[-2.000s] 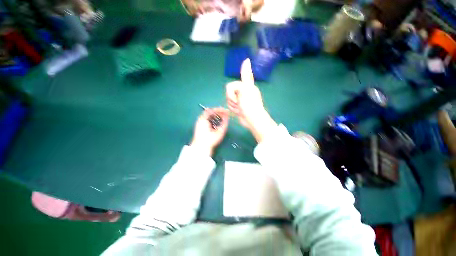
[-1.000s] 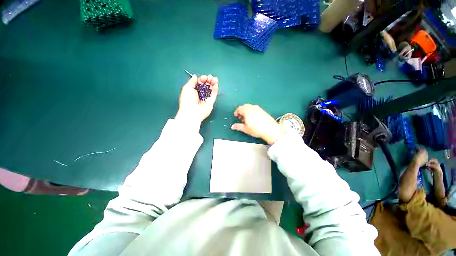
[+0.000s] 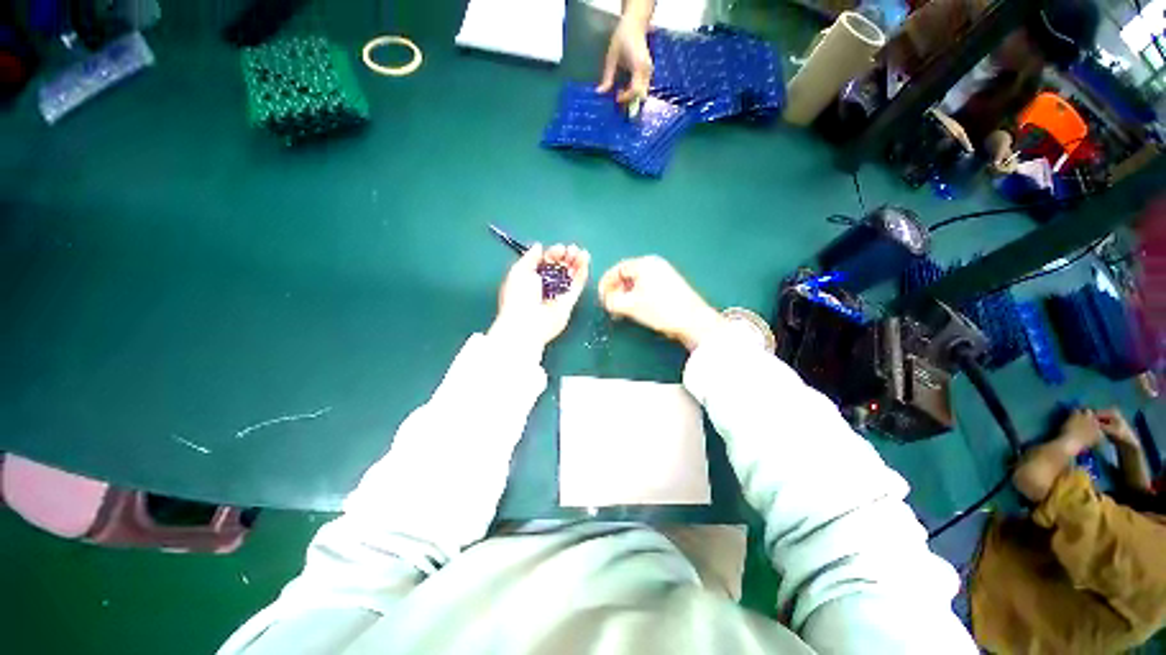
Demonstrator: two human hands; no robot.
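Observation:
My left hand (image 3: 537,297) is palm up and cups a small pile of dark purple components (image 3: 555,279). Slim dark tweezers (image 3: 508,238) stick out past its fingers toward the upper left. My right hand (image 3: 650,297) is just right of it, with its fingertips curled together; whether it holds anything is too small to tell. A few tiny shiny pieces (image 3: 597,335) lie on the mat below and between the hands. The pale square pad (image 3: 634,441) lies in front of me, below both hands, with nothing on it.
Green boards (image 3: 304,90) are stacked far left beside a cream ring (image 3: 391,55). Another person's hand (image 3: 627,62) touches blue panels (image 3: 614,126) at the far side. The soldering station (image 3: 901,378) and a round roll (image 3: 748,328) are at right. A pink stool (image 3: 58,497) stands lower left.
My right hand has moved up from the mat toward my left hand, and its fingers have closed together. Another person's hand has come onto the blue panels. The camera view has shifted.

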